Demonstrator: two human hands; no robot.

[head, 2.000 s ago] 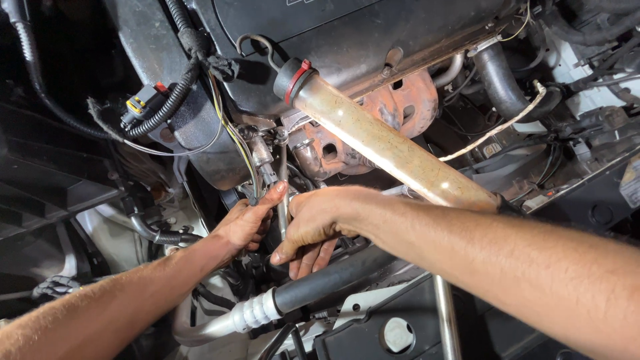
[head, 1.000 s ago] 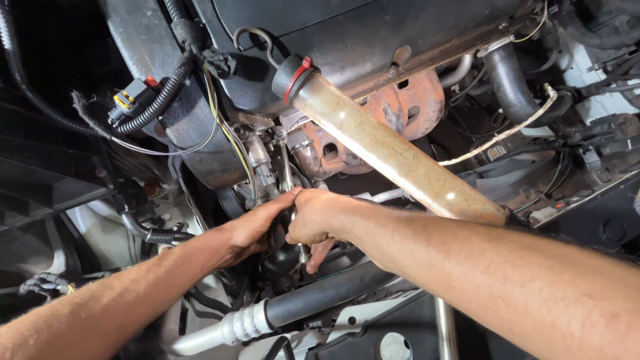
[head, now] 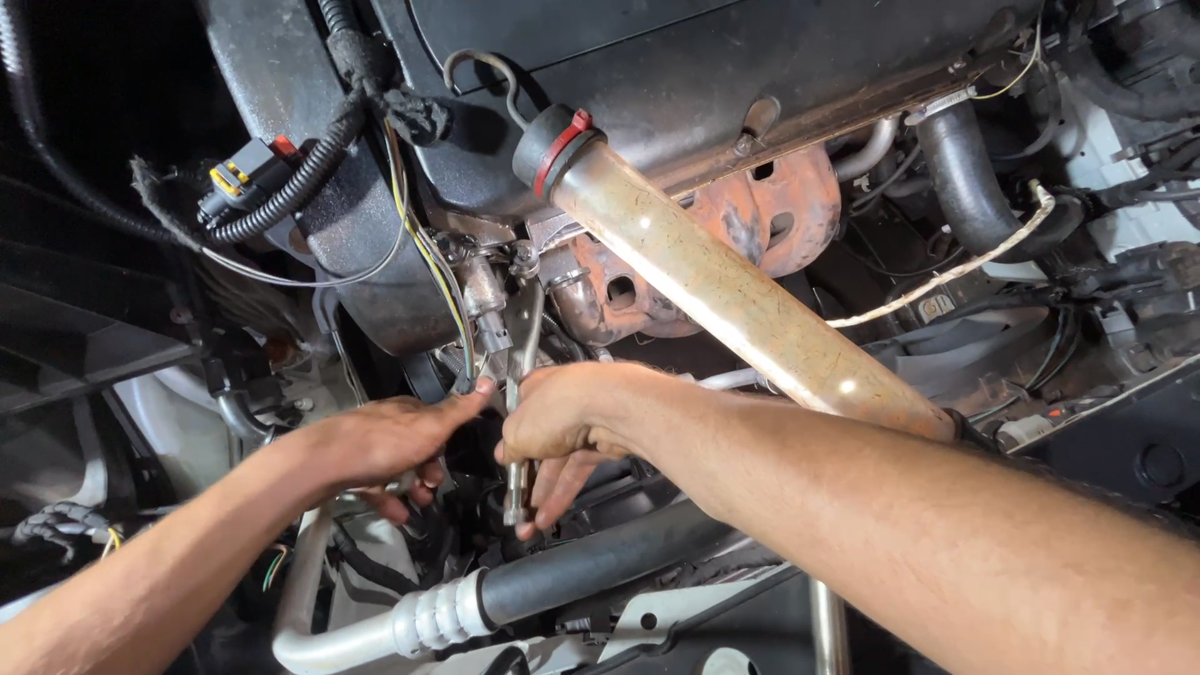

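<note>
In the head view, my right hand (head: 572,422) grips a slim metal wrench with a socket end (head: 515,497), which points down below the fingers. Just left of it, my left hand (head: 394,450) has its thumb by the lower end of a wire bundle (head: 457,323); its other fingers are partly hidden, and whether they hold anything cannot be told. Above both hands sits a metal engine fitting with a grey connector (head: 489,314). A thin metal pipe (head: 534,328) runs down beside it towards my right hand.
A tubular work light (head: 741,291) hangs by its hook across the rusty exhaust heat shield (head: 694,253). A loose black connector (head: 246,178) on corrugated conduit lies upper left. Below the hands runs a thick black hose with an aluminium end (head: 441,614). The black engine cover (head: 656,84) is above.
My left hand has drawn back left from my right hand, which it met one second ago. The socket end below my right hand now shows more plainly.
</note>
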